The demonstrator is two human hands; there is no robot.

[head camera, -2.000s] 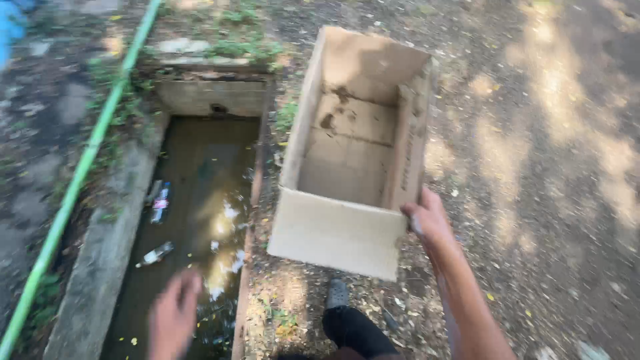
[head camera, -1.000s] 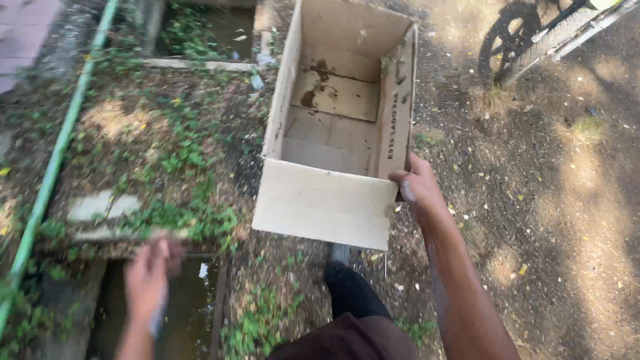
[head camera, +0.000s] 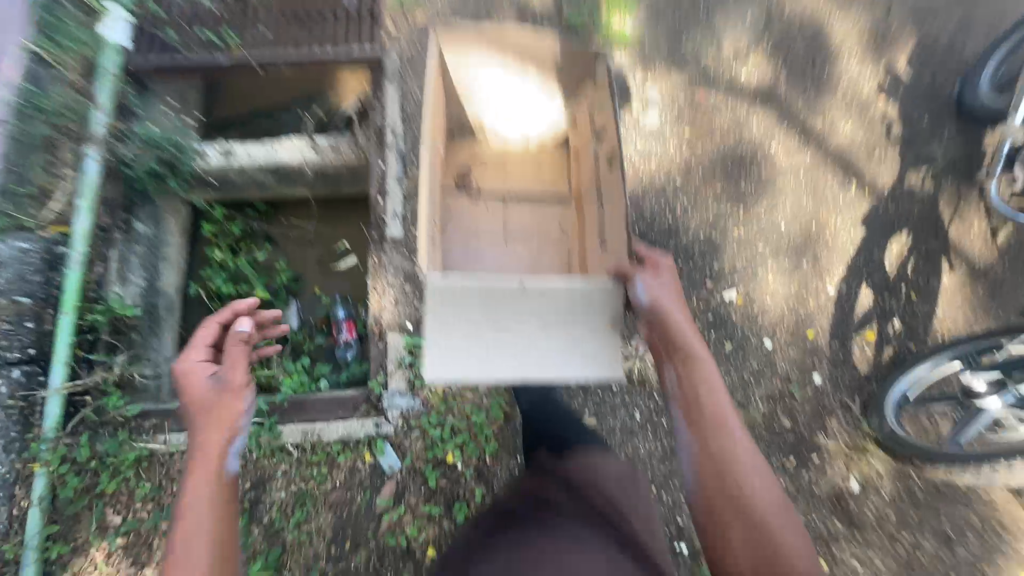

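Note:
An open cardboard box (head camera: 524,328) hangs in front of me, its near flap folded outward. Brown stains mark the inside, and bright sunlight falls on its far part. My right hand (head camera: 652,284) grips the box at its near right corner; some fingers are hidden behind the cardboard. My left hand (head camera: 228,344) is raised to the left of the box, apart from it, with fingers spread and nothing in it. Beneath and beyond that hand, a plastic bottle (head camera: 344,330) with a red label lies among green plants in the drain.
The open drain with concrete walls (head camera: 168,280) and a crossbeam (head camera: 288,156) runs along the left, with a dark grating (head camera: 256,32) at its far end. A green pipe (head camera: 76,280) lies beside it. Motorcycle wheels (head camera: 972,396) stand on the dirt at right.
The view has moved forward along the drain, and motorcycle wheels now show at right. My right hand has kept hold of the box throughout. My left hand remains empty.

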